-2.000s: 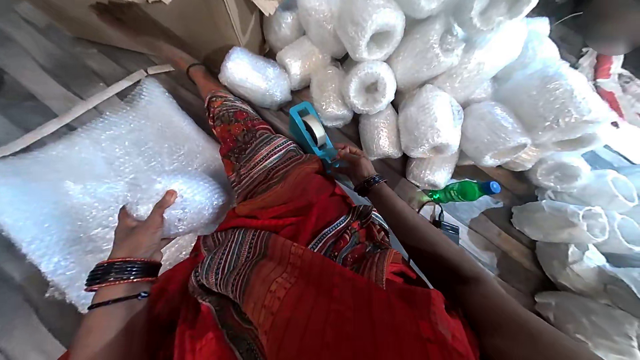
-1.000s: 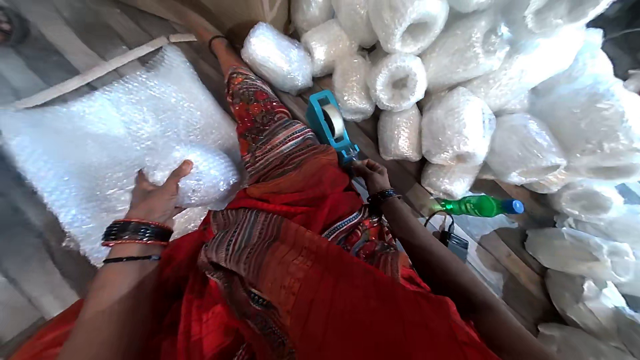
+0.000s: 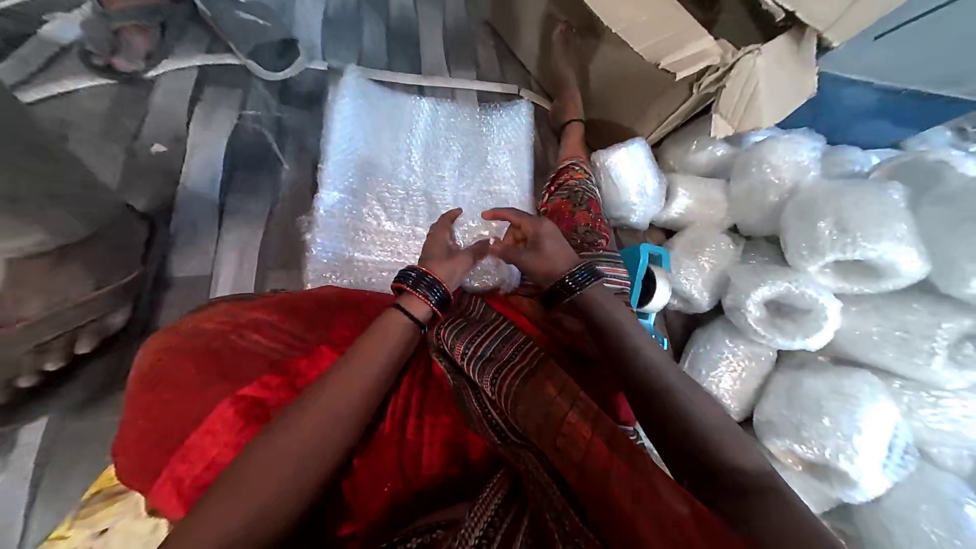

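A bubble-wrapped bundle (image 3: 492, 274) lies between my hands at my lap, partly hidden by them. My left hand (image 3: 450, 248) is at its upper left, thumb stretched toward the other hand. Beside it, my right hand (image 3: 534, 244) has bent fingers, with thumb and fingertips close to the left thumb; a tiny whitish bit shows there, too small to name. Whether either hand grips anything is unclear. Beyond them a sheet of bubble wrap (image 3: 419, 168) is spread on the floor. To the right of my leg stands a blue tape dispenser (image 3: 633, 263) with a roll of tape (image 3: 656, 290).
Many bubble-wrapped bundles (image 3: 793, 305) are piled at the right. An opened cardboard box (image 3: 648, 84) stands at the upper right. At the left edge is another person's foot (image 3: 69, 328). A pale strip (image 3: 442, 80) runs along the sheet's far edge.
My right hand has left the tape dispenser and come across beside my left hand, over the wrapped bundle. The view has turned to the left.
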